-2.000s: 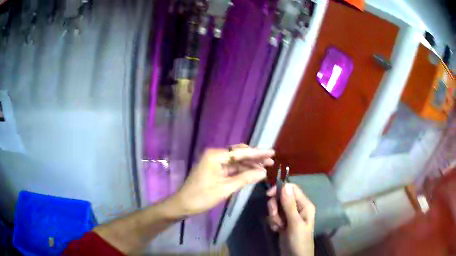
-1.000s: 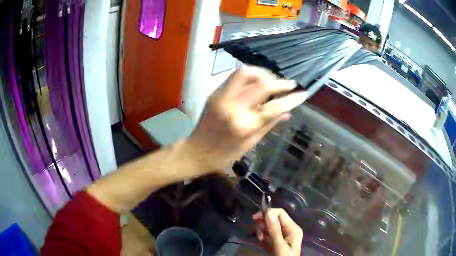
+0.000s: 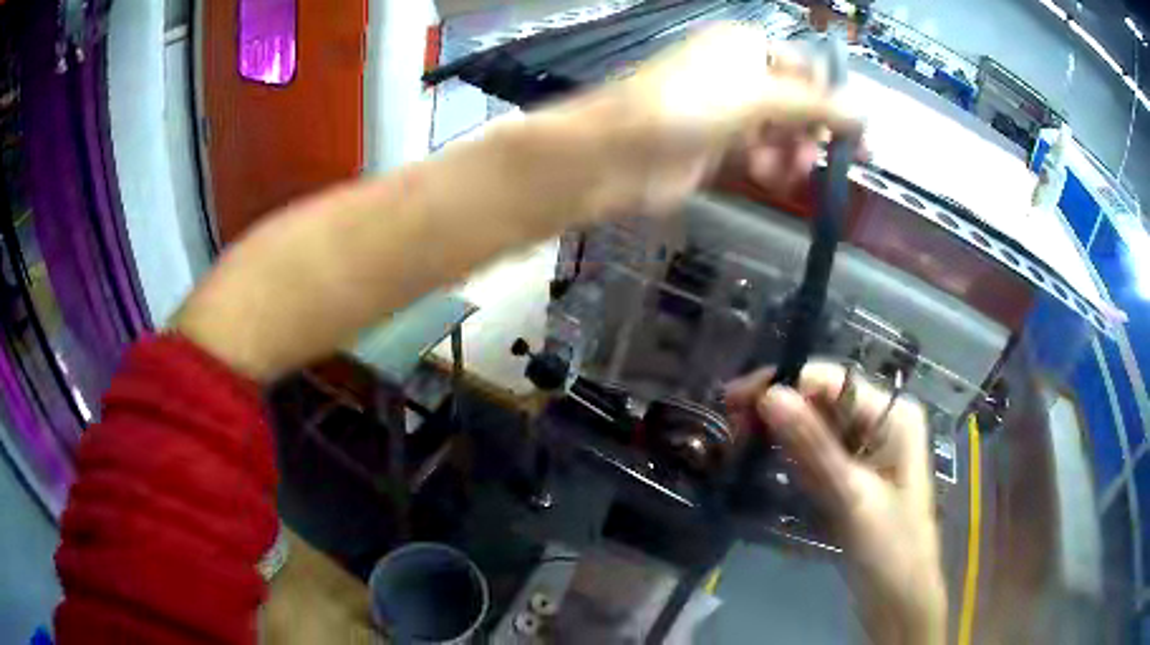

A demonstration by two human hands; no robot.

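A single black rubber strip (image 3: 822,239) hangs down, blurred, in front of the machine. My left hand (image 3: 757,120) holds its upper part at the top centre, above the machine's front edge. My right hand (image 3: 858,441) is lower right, with thumb and finger closed on the strip further down. The silver prongs of the tweezers (image 3: 870,410) stick out between my right fingers. The strip's lower part runs down towards the floor and is blurred. The strip bundle (image 3: 568,61) lies on the machine's white top, partly hidden by my left arm.
The twin-wheel machine (image 3: 691,435) stands in front behind a clear guard. A grey bucket (image 3: 429,595) is at the bottom, beside a lower metal plate (image 3: 530,611) with pale rings. A small grey table (image 3: 410,334) is at left. Purple strip curtain (image 3: 95,189) hangs far left.
The view has swung right from the curtain to the machine. My left hand has moved from the bundle to the right with a strip; my right hand has risen and now grips the strip too.
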